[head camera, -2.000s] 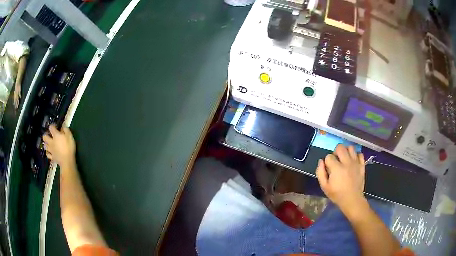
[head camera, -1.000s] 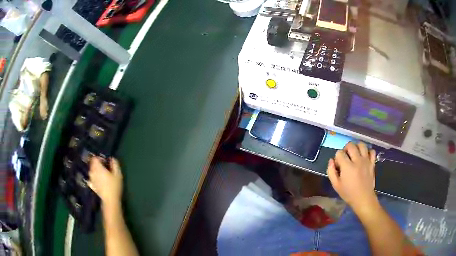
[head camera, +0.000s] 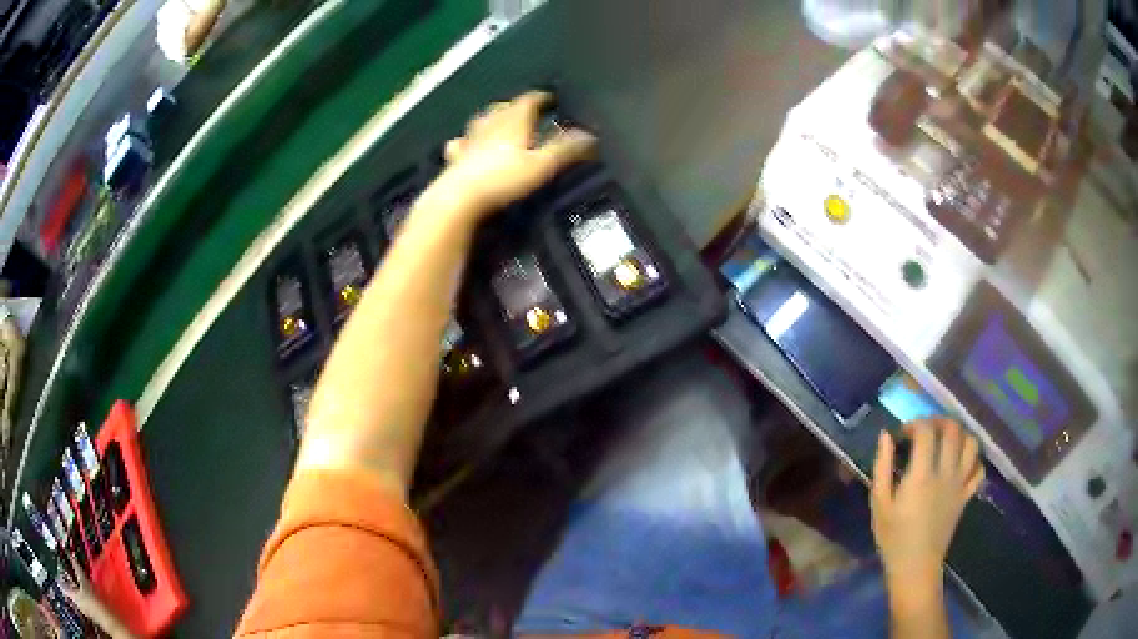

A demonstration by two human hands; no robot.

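The black phone tray [head camera: 674,281] lies tilted across the bench's near edge, left of the machine. Its pockets hold several dark phones [head camera: 608,256] with silver patches and gold round parts. My left hand [head camera: 512,150] is at the tray's far side, thumb and fingers around a pocket. What it grips there is hidden and blurred. My left forearm covers the tray's middle. My right hand [head camera: 924,481] rests on the narrow dark shelf below the touchscreen, fingers a little apart, with nothing seen in it.
The white machine [head camera: 861,150] stands at the right, with a touchscreen [head camera: 1017,381] and a blurred phone [head camera: 986,187] on top. A black smartphone [head camera: 817,343] lies on its shelf. A red tray [head camera: 144,549] is at lower left, with another person's hand [head camera: 94,605] beside it.
The black tray has come off the line towards me and turned. My left hand has moved right to its far side. The view has turned, and the red tray now shows at lower left.
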